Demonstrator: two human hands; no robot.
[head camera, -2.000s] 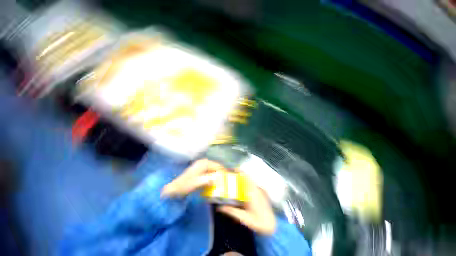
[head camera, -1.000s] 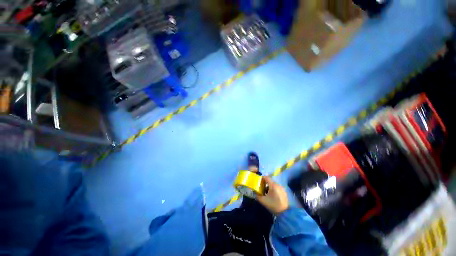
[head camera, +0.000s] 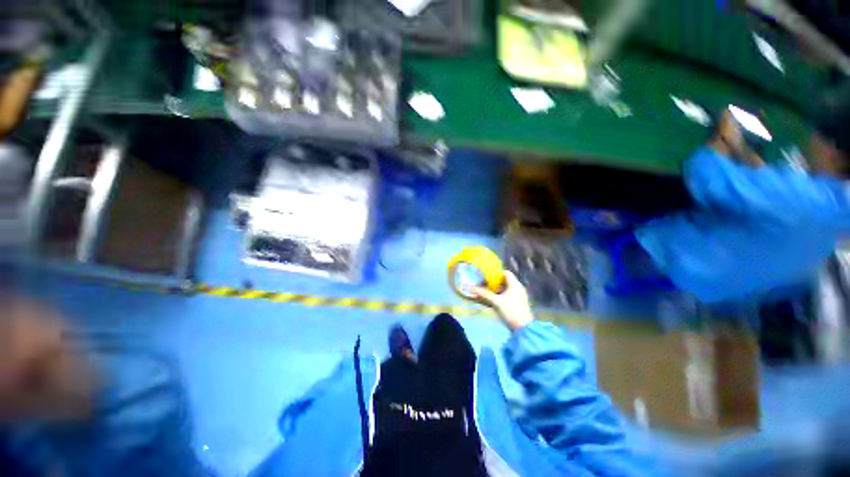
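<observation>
A yellow tape roll (head camera: 491, 265) with a pale core shows near the middle of the view. My right hand (head camera: 510, 301) is shut on its lower right edge and holds it up above the blue floor, in front of my body. My left hand is not in view.
A green bench (head camera: 466, 121) runs across the top, with a tray of parts (head camera: 312, 79) and a yellow sheet (head camera: 542, 54). A person in blue (head camera: 746, 224) works at right. A blurred person is at lower left. A cardboard box (head camera: 671, 373) and a white unit (head camera: 312, 214) stand below the bench.
The view has swung from a bench across the aisle to this green bench. The tape roll, first seen one second ago, remains in my right hand. My left hand has left the view.
</observation>
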